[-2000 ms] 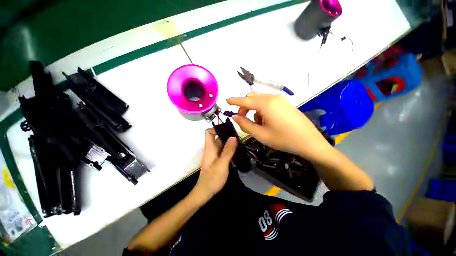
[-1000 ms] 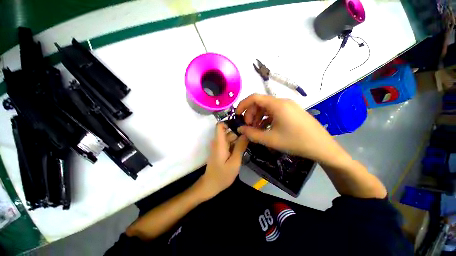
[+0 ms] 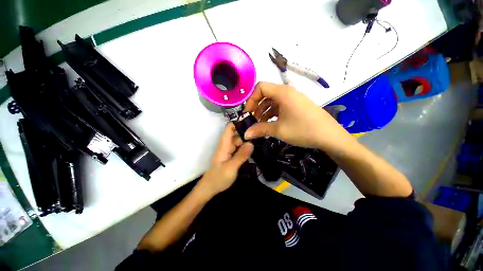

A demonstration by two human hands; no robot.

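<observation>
A dryer barrel with a flared magenta end ring (image 3: 224, 74) rests on the white worktop, its dark opening facing up. A black handle shell (image 3: 244, 125) extends from its neck toward me, with metallic bits showing at the joint. My left hand (image 3: 227, 159) grips the handle shell from below. My right hand (image 3: 280, 116) has its thumb and fingers pinched at the top of the handle, beside the neck. The fingers hide whatever small part is between them.
Black handle shells (image 3: 79, 116) lie heaped at the left. Diagonal cutters (image 3: 296, 69) lie right of the barrel. Another grey barrel (image 3: 356, 11) with trailing wires is at the upper right. A black parts bin (image 3: 312, 172) sits beside the bench edge, with blue stools (image 3: 370, 106) beyond.
My right hand has moved in from beside the handle to its top, close against my left fingers. The view has shifted a little.
</observation>
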